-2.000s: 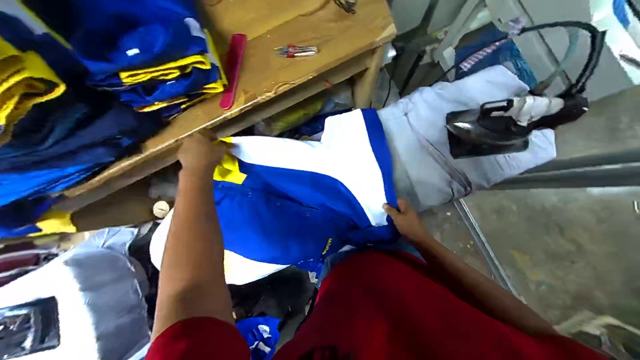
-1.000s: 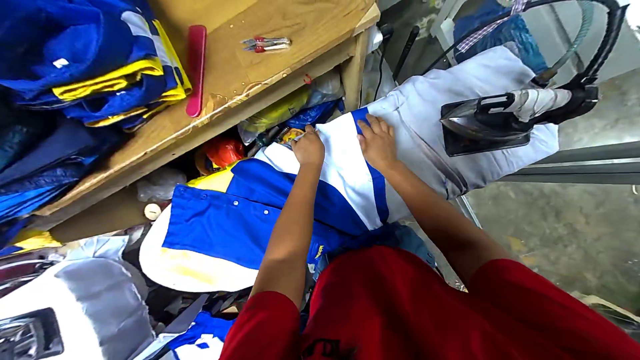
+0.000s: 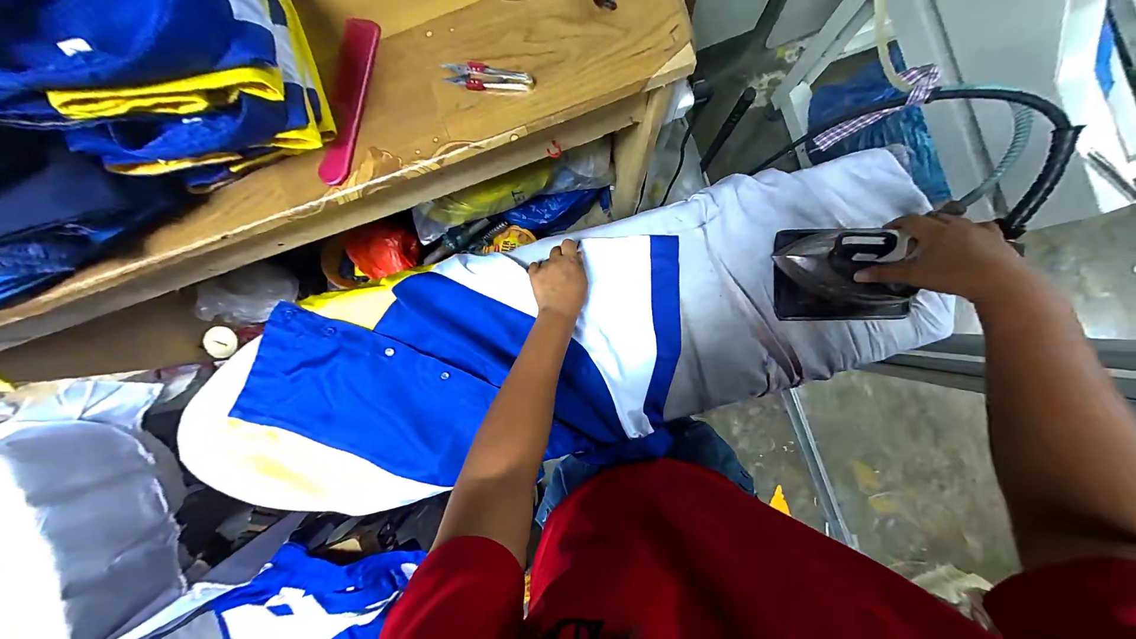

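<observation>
A blue, white and yellow garment (image 3: 444,364) with snap buttons lies spread over a padded ironing board (image 3: 719,293). My left hand (image 3: 560,282) presses flat on its white part, close to the far edge. At the board's right end a steam iron (image 3: 825,271) stands on a dark rest plate, its cord and hose rising behind. My right hand (image 3: 954,253) is closed around the iron's handle, which it partly hides.
Behind the board runs a wooden table (image 3: 568,53) bearing folded blue and yellow garments (image 3: 177,98), a red bar-like tool (image 3: 351,102) and small thread snips (image 3: 490,78). Plastic bags (image 3: 382,250) fill the shelf below. Metal frame bars stand at right; a grey padded surface (image 3: 89,515) is at lower left.
My right hand has left the garment's striped edge and taken hold of the iron. My left hand remains on the white part. Since the earliest frame, the garment has been laid flatter.
</observation>
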